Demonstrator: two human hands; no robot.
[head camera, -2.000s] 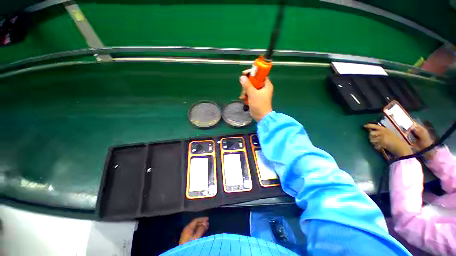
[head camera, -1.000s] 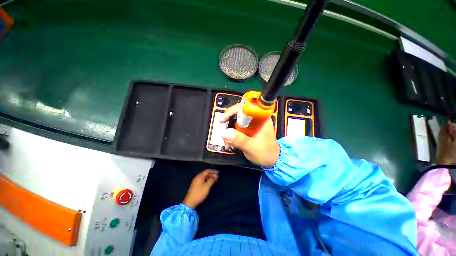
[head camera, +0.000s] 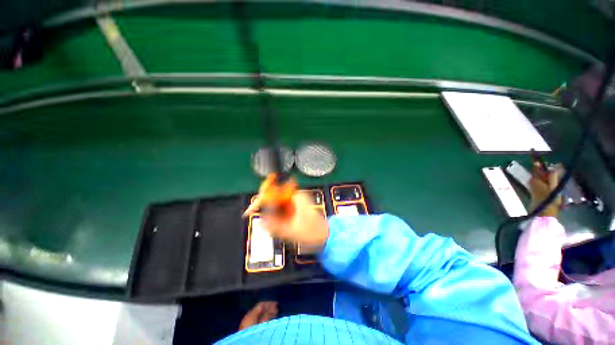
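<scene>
My right hand (head camera: 300, 221), blurred, is closed around the orange electric screwdriver (head camera: 277, 197), above the phone tray (head camera: 165, 249). Three orange-edged smartphone assemblies lie in the tray's right slots: the left one (head camera: 264, 249) shows its pale block, the middle one is mostly behind my hand, the right one (head camera: 348, 196) is partly under my sleeve. The driver's tip is hidden. Two round screw dishes, left (head camera: 261, 162) and right (head camera: 315, 160), sit behind the tray. My left hand (head camera: 259, 314) is low, below the tray, cut off by the cap's edge; it appears empty with fingers curled.
A white board (head camera: 495, 121) lies at the right rear. A neighbour's hand (head camera: 545, 191) and pink sleeve are at the right, beside slim white phone parts (head camera: 504, 191). A dark hose hangs across there. A white machine surface (head camera: 61, 317) is at the lower left. Metal rails cross behind.
The view has tilted back up. The screwdriver and right hand are over the left and middle phones, blurred. At the right rear, the white board now shows where the neighbour's dark tray was.
</scene>
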